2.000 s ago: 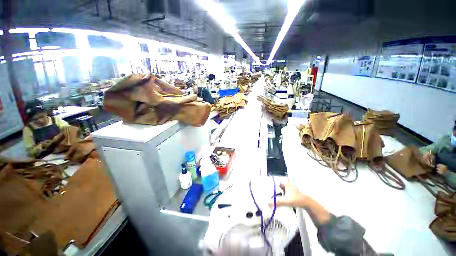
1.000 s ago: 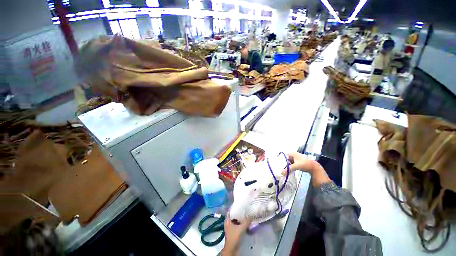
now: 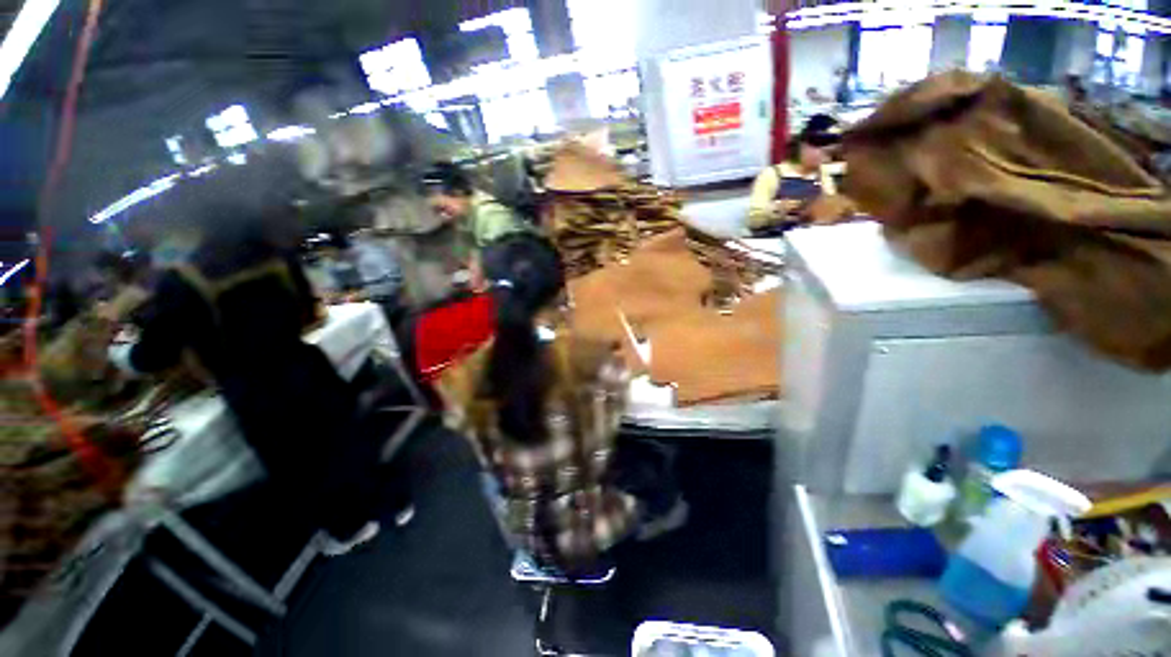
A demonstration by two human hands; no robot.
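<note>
Neither of my hands can be made out. The white round fan [image 3: 1115, 619] is at the bottom right, cut off by the picture's edge. The spray bottle with blue liquid [image 3: 1002, 554] stands left of it. Dark green-handled shears [image 3: 922, 629] lie in front of the bottle. A flat blue case [image 3: 884, 552] lies to their left. A small white bottle with a dark cap [image 3: 926, 488] and a blue-capped can [image 3: 990, 465] stand behind. A brown bag [image 3: 1014, 193] lies on top of the grey cabinet [image 3: 822, 372].
A person in a plaid shirt [image 3: 552, 436] sits on a stool, back towards me. A dark-clothed person [image 3: 263, 372] stands at the left beside a white table [image 3: 206, 449]. Brown panels [image 3: 700, 321] cover a table ahead. A white container [image 3: 700, 642] is at the bottom edge.
The view has swung far to the left. The fan, bottles and cabinet have shifted to the right side of the picture, and both hands have gone out of sight.
</note>
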